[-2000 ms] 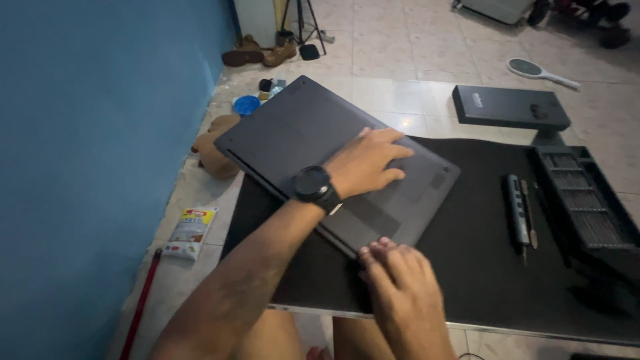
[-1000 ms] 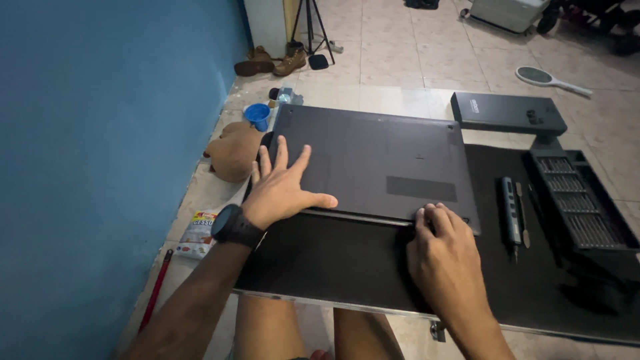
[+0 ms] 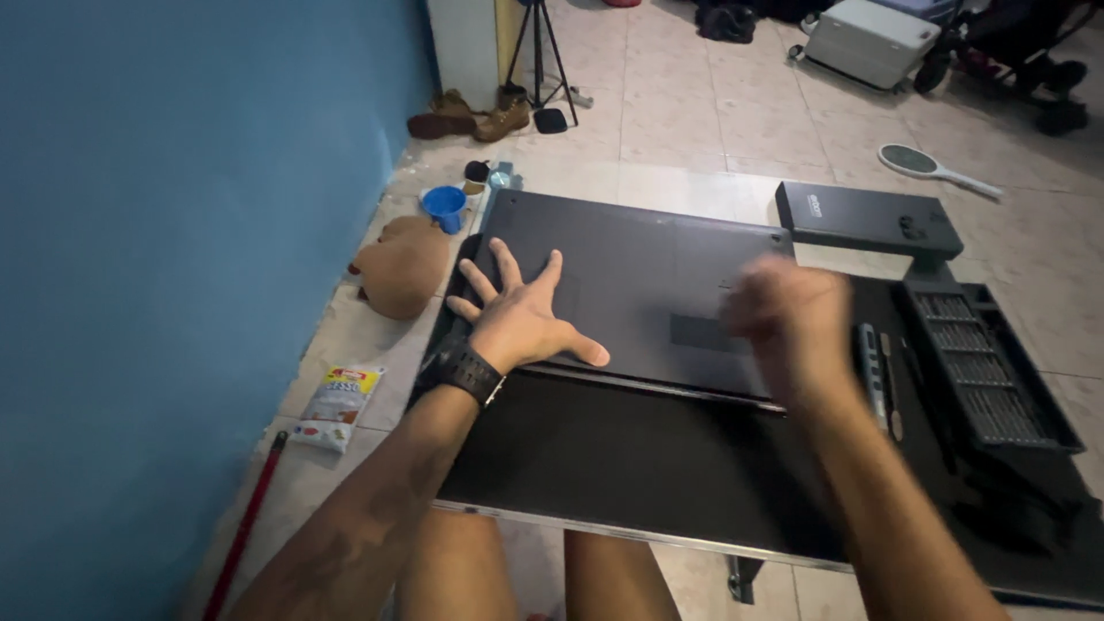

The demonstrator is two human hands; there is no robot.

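A dark grey laptop [image 3: 638, 276] lies upside down, its bottom cover facing up, on a black desk mat [image 3: 638, 457]. My left hand [image 3: 526, 315], fingers spread, rests on the left part of the cover; a black watch is on that wrist. My right hand [image 3: 789, 319] is blurred over the laptop's right edge, its fingers curled; whether it touches the cover or holds anything cannot be told. Right of it lie a pen-shaped electric screwdriver [image 3: 873, 375] and a thin metal spudger [image 3: 892, 388]. Beside them is a bit case [image 3: 992, 371] with rows of screwdriver bits.
A black box [image 3: 869, 220] stands at the table's back right. Dark cables or straps [image 3: 1013, 509] lie at the mat's lower right. Left of the table, on the floor, are a blue cup [image 3: 445, 207], a brown plush-like object [image 3: 401, 267] and a plastic packet [image 3: 338, 407] near the blue wall.
The laptop was turned from a slant to nearly straight between the two earlier frames. Since the last one, my right hand has risen from the laptop's front edge; my left hand stays on the cover.
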